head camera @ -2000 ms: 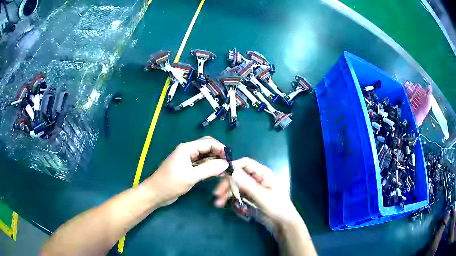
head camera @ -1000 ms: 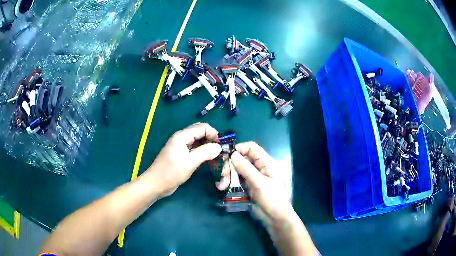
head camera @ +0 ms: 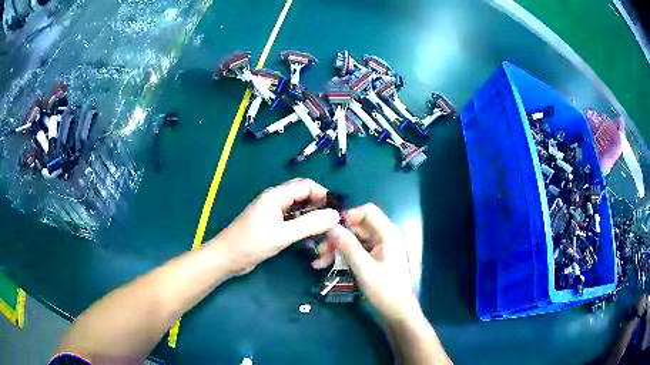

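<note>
A short wire harness [head camera: 339,286] is between my two hands, its wide brown-red and grey connector pointing down towards me. My left hand [head camera: 281,221] pinches its dark narrow end from the left. My right hand [head camera: 370,249] holds it from the right, with fingers near the dark end. The fingers hide most of the white middle and the small connector. A pile of similar harnesses [head camera: 341,107] lies beyond my hands. A tiny white piece [head camera: 305,308] lies on the mat below my hands.
A blue tote [head camera: 506,207] full of harnesses stands at the right, with a dark heap [head camera: 631,242] and a pink ribbed object [head camera: 604,139] beyond it. Clear plastic [head camera: 107,93] with a harness cluster [head camera: 53,139] lies left. A small dark piece [head camera: 170,120] lies beside it.
Both hands stay together on the harness; its dark end is now more covered by fingers. The white piece beside the wide connector was not visible before. The whole view has shifted slightly.
</note>
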